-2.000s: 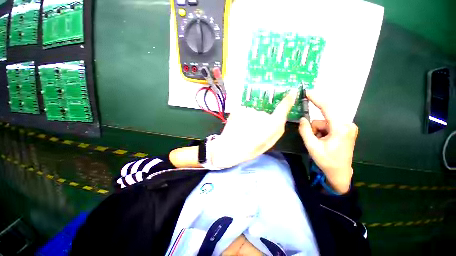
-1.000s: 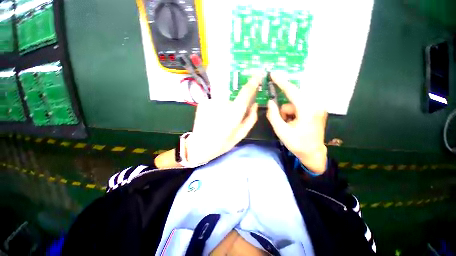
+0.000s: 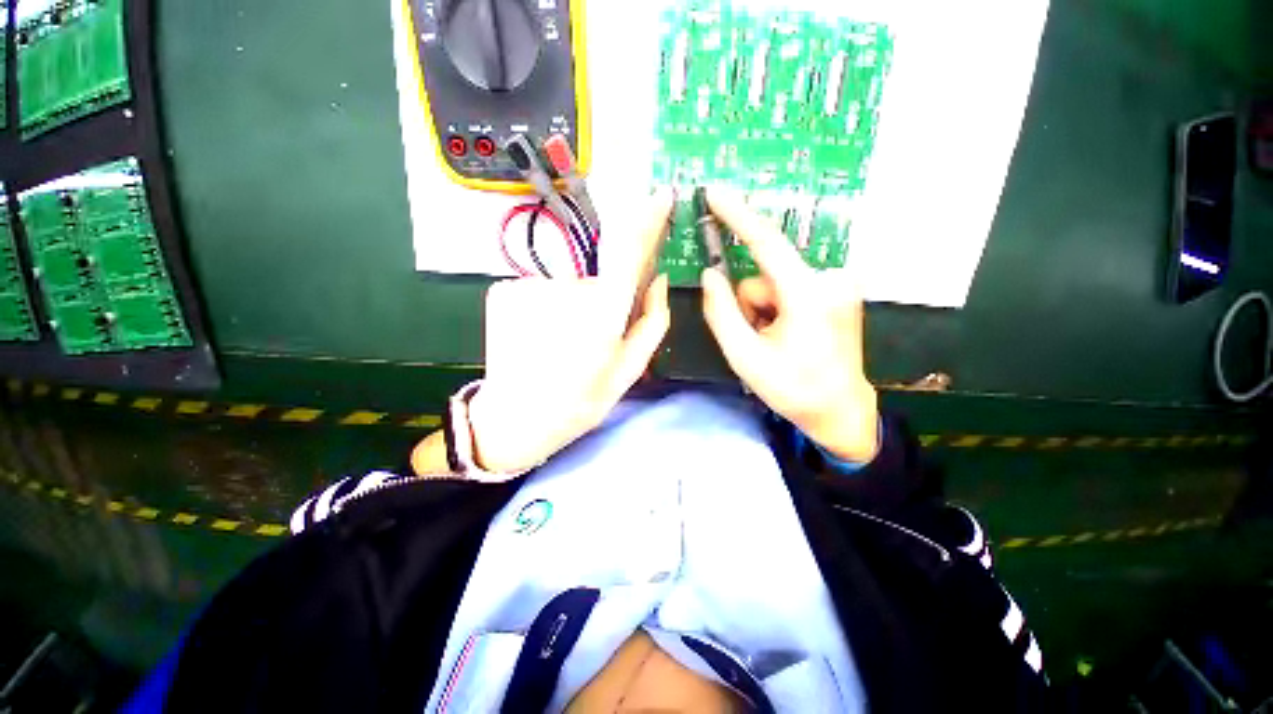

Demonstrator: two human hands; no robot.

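Note:
A green circuit board panel point(image 3: 775, 133) lies on a bright white sheet point(image 3: 938, 181) in front of me. My right hand point(image 3: 796, 328) holds a black test probe point(image 3: 709, 234) between thumb and fingers, its tip over the lower left part of the panel. My left hand point(image 3: 566, 342) is beside it, with the index finger extended to the panel's lower left edge; its fingers hide whatever it holds. A yellow-rimmed multimeter point(image 3: 500, 105) lies left of the panel, its top cut off, with red and black leads point(image 3: 554, 237) in its bottom jacks.
A dark tray point(image 3: 175, 265) at the left holds several green panels point(image 3: 115, 265). A smartphone point(image 3: 1202, 209) lies at the far right, with a pale loop of cable point(image 3: 1242, 346) near it. The green bench's front edge runs just below my hands.
Both hands and the black probe have moved left across the panel to its lower left part. The view has shifted, so the multimeter is now cut off at the top.

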